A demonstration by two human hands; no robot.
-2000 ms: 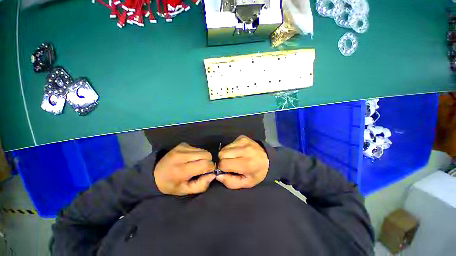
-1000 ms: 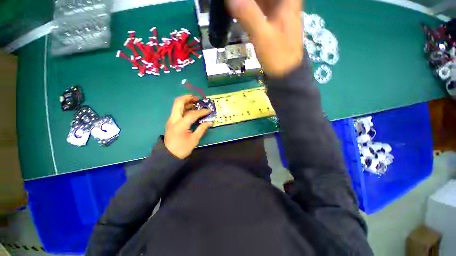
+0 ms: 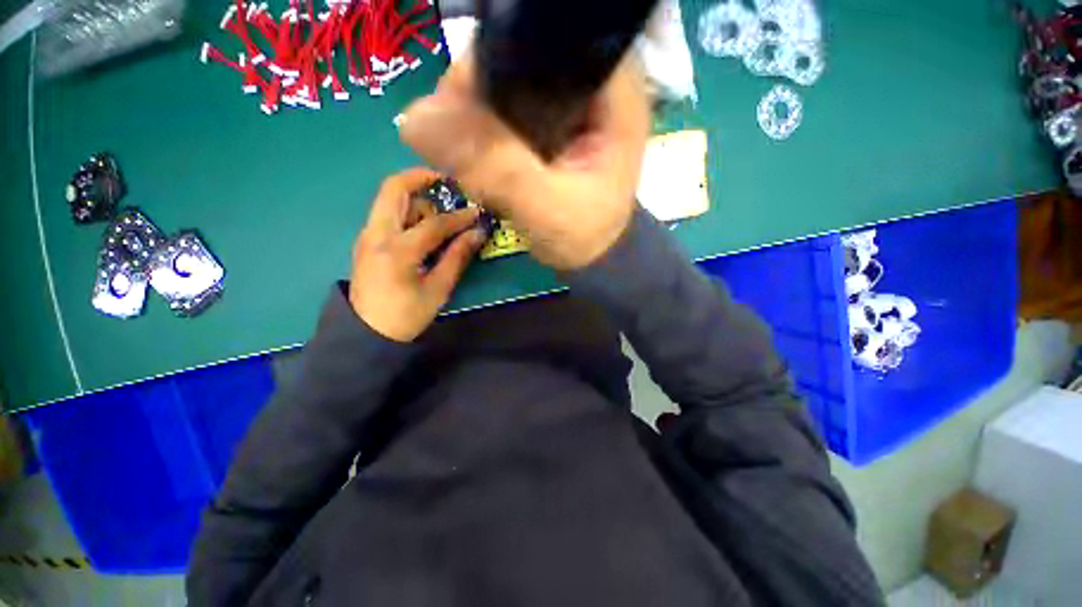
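My left hand (image 3: 409,255) holds a small dark circuit board module (image 3: 449,199) at the left end of the pale-yellow jig (image 3: 674,176). My right hand (image 3: 540,178) is gripped around a thick black electric screwdriver (image 3: 552,59), which comes in from the top edge and is blurred. The right hand is over the module and hides the middle of the jig. The screwdriver's tip and its contact with the module are hidden. The screw feeder is mostly hidden behind the hand and screwdriver.
Red wires with white plugs (image 3: 326,53) lie at the back left. Circuit boards (image 3: 184,273) lie at left. Clear plastic rings (image 3: 780,112) lie right of the jig, wired assemblies (image 3: 1056,89) at far right. A blue bin (image 3: 949,391) with white housings stands below the edge.
My right hand has come down from the feeder to the module at the jig's left end, bringing the black screwdriver. My left hand still holds the module. The camera view has shifted.
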